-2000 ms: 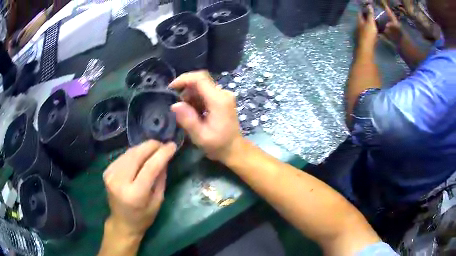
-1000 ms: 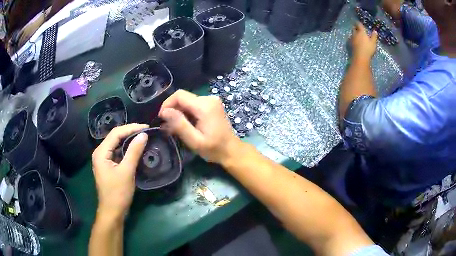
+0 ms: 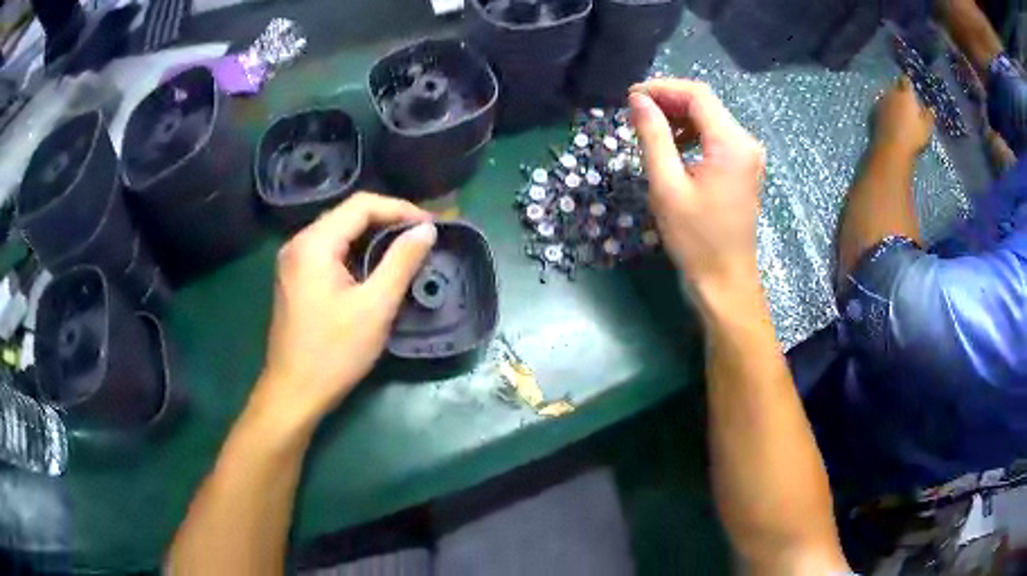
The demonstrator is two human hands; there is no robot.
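My left hand (image 3: 344, 298) grips the back-left wall of a black housing (image 3: 451, 326), thumb over the rim. The housing sits on the green bench with its open top up, and a round hollow post shows on its floor. My right hand (image 3: 704, 186) is raised at the right edge of the pile of button pieces (image 3: 569, 208). Its thumb and index finger are close together at the tips; whether a small piece is between them cannot be told. The pile is a loose scatter of black pieces with pale discs.
Stacks of housings stand at the left (image 3: 186, 169) and back (image 3: 524, 68). A low housing (image 3: 310, 163) is behind my left hand. Bubble wrap (image 3: 800, 203) lies at right, beside a person in blue (image 3: 946, 326). Yellow-tan scraps (image 3: 524, 385) lie near the bench edge. A purple packet (image 3: 234, 74) is at back left.
My right hand has moved from beside the housing to the right side of the pile. My left hand still holds the housing. The whole view has shifted, and the other person's hand has moved.
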